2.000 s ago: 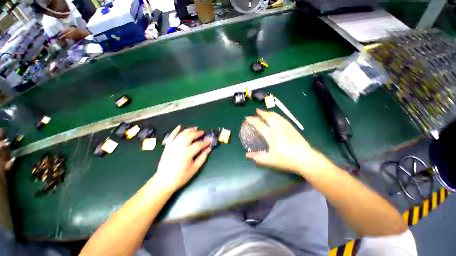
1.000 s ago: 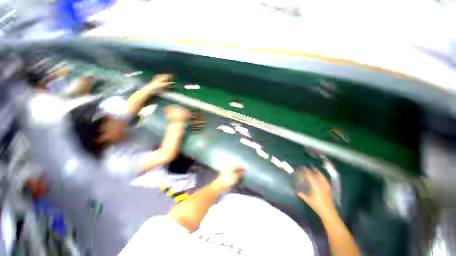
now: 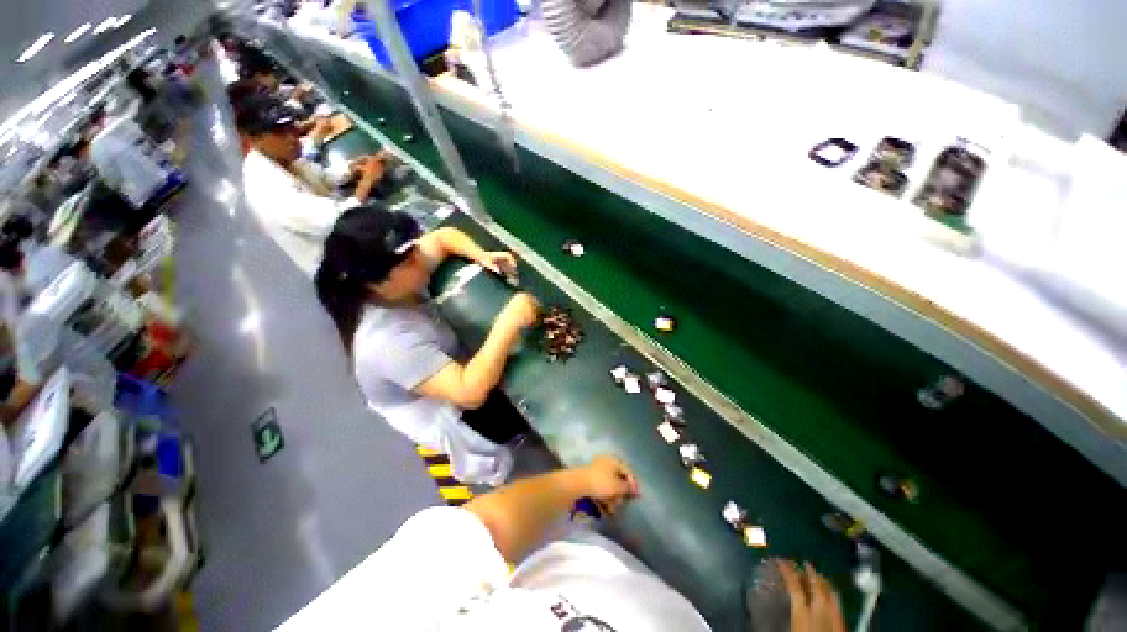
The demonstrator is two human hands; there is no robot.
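Observation:
Several small dark device housings with pale battery pieces [image 3: 754, 536] lie in a line on the dark green bench [image 3: 643, 494]. My left hand [image 3: 608, 482] is over the bench's front edge, left of the line, with its fingers drawn together; whether it holds anything is too small to tell. My right hand [image 3: 813, 600] is at the bottom, cut off by the picture's edge. It is around the round grey screw tray [image 3: 769, 598], which is partly cut off too. A thin pale stick [image 3: 870, 600] lies to its right.
A pale rail [image 3: 791, 454] separates the bench from the green conveyor belt [image 3: 729, 352], which carries a few devices. A seated neighbour [image 3: 408, 346] works at a copper-brown parts pile [image 3: 560, 333]. Another worker sits farther off. A white shelf [image 3: 742, 148] with several dark parts stands beyond the belt.
The view has swung left along the line, showing the neighbours and aisle. My left hand has moved from the devices to the bench's front edge. My right hand stays at the tray.

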